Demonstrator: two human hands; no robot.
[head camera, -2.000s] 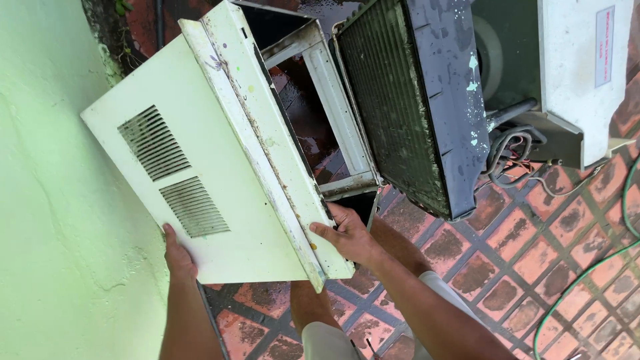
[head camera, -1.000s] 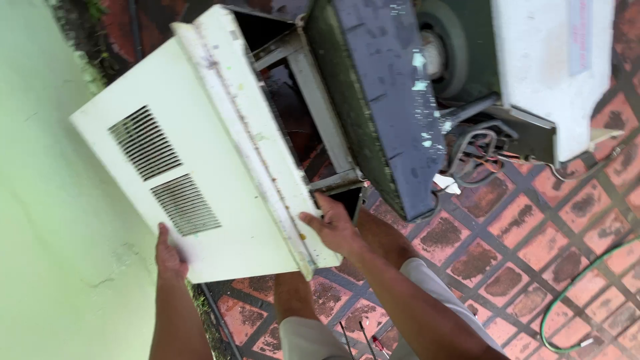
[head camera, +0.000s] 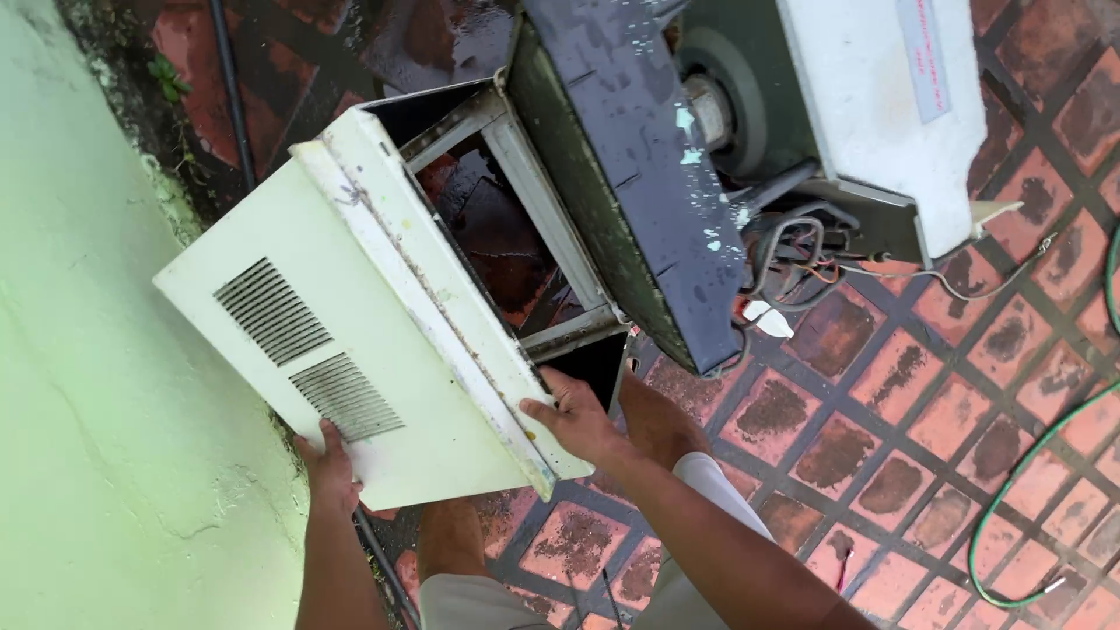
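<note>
A white sheet-metal air conditioner casing with two sets of louvred slots is tilted between the wall and the unit's inner parts. My left hand grips its lower left edge, beside the slots. My right hand holds the rim of its open side, thumb on the outer face and fingers inside. Right of the casing's open frame stands the finned coil with a dark, wet housing. Beyond that are a round motor, bundled wires and a white metal panel.
A pale green wall rises at the left. Red brick paving lies below, wet near the top. A green hose curves at the right, a black hose runs along the upper left, and my legs stand close below the casing.
The view has shifted, and the inner unit shows further left in it. Both my hands keep their hold on the casing, which stays tilted much as before.
</note>
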